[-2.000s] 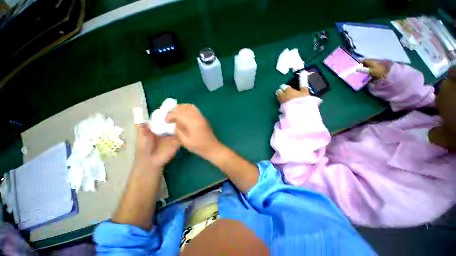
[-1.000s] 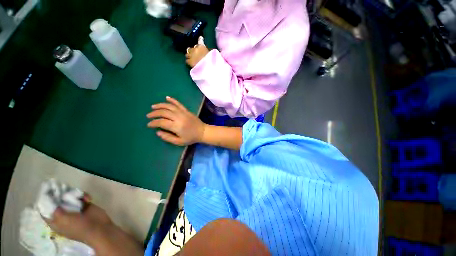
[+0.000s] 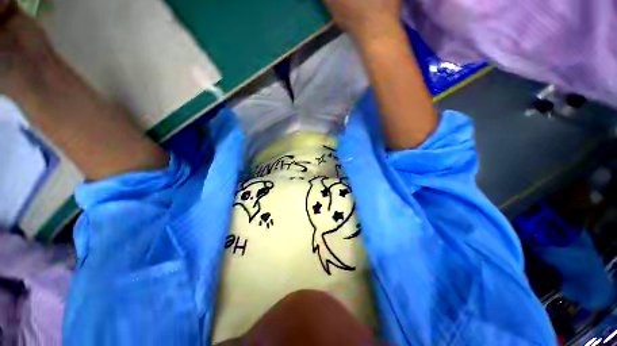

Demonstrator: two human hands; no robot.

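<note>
The head view looks down at my own blue smock and pale yellow shirt. Both forearms reach up to the top edge. My left hand is cut off at the upper left corner; only the blurred wrist and forearm show clearly. My right hand (image 3: 362, 8) is cut off at the top edge over the bench's front edge; its fingers are out of the picture. The beige cardboard sheet (image 3: 128, 57) lies on the green bench (image 3: 250, 30) between my arms.
At the left edge a white sheet (image 3: 12, 159) with a blue edge lies on the cardboard. A pink-purple sleeve (image 3: 534, 40) of a person is at the upper right, and purple cloth (image 3: 40, 290) at the lower left. Grey floor with a yellow line is at the right.
The view has swung down onto my smock and shirt. The bottles, display unit and white heap have left the picture, and my hands are now at or past the top edge.
</note>
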